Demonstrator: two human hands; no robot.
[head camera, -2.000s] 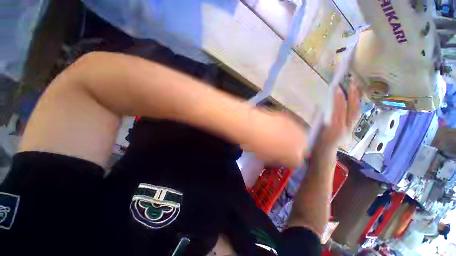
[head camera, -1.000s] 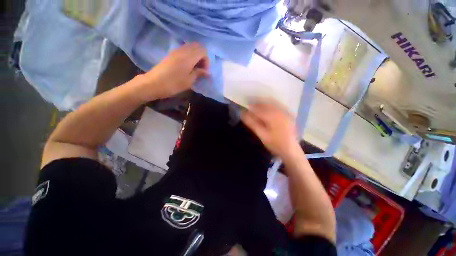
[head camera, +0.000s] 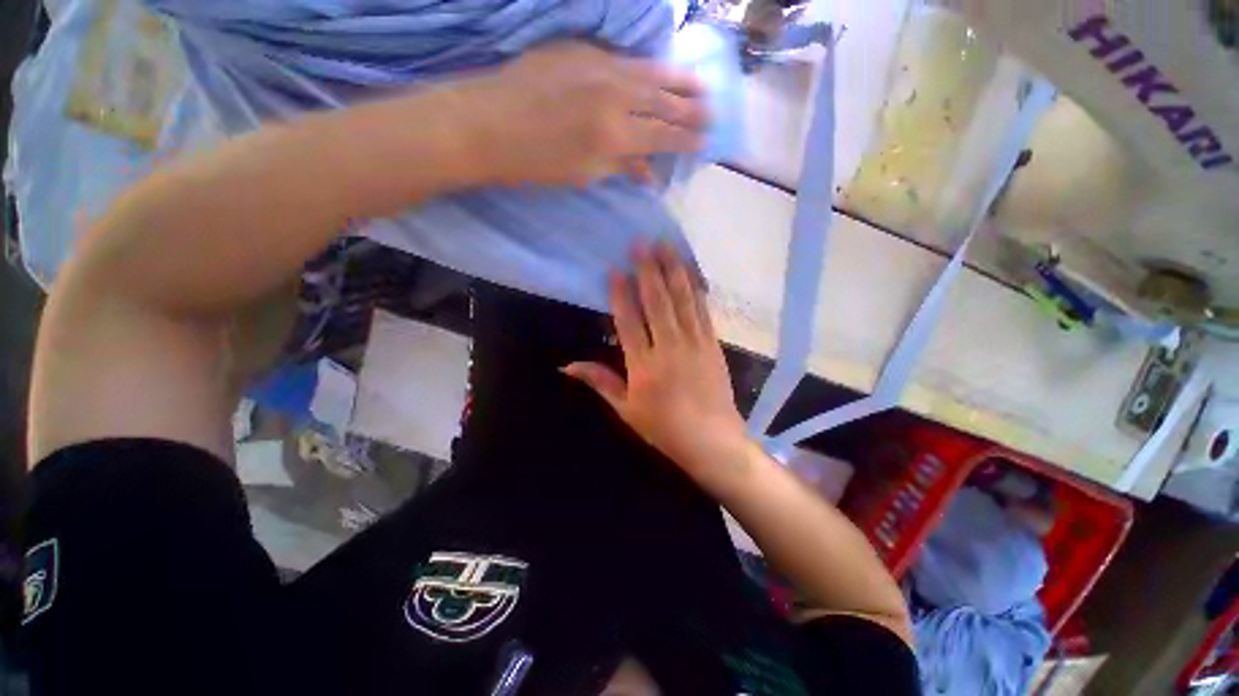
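Observation:
A light blue garment piece lies over the front edge of the machine table, joined to a bunched blue heap behind it. My left hand is over the cloth near the bright lamp, fingers bent and blurred; a pale blue piece shows beside its fingertips, and whether it is gripped is unclear. My right hand rests flat with fingers spread on the garment's right edge. The white sewing machine head is at upper right. Narrow pale blue strips hang across the machine bed and over its front edge.
A red crate with blue cloth inside stands below the table at right. Green-and-blue snips lie by the machine base. A large pale cloth bundle hangs at the left table end. Scraps lie below the table.
My left hand has moved right and up toward the lamp. My right hand has moved left onto the garment, fingers now spread. The garment piece now extends along the front edge.

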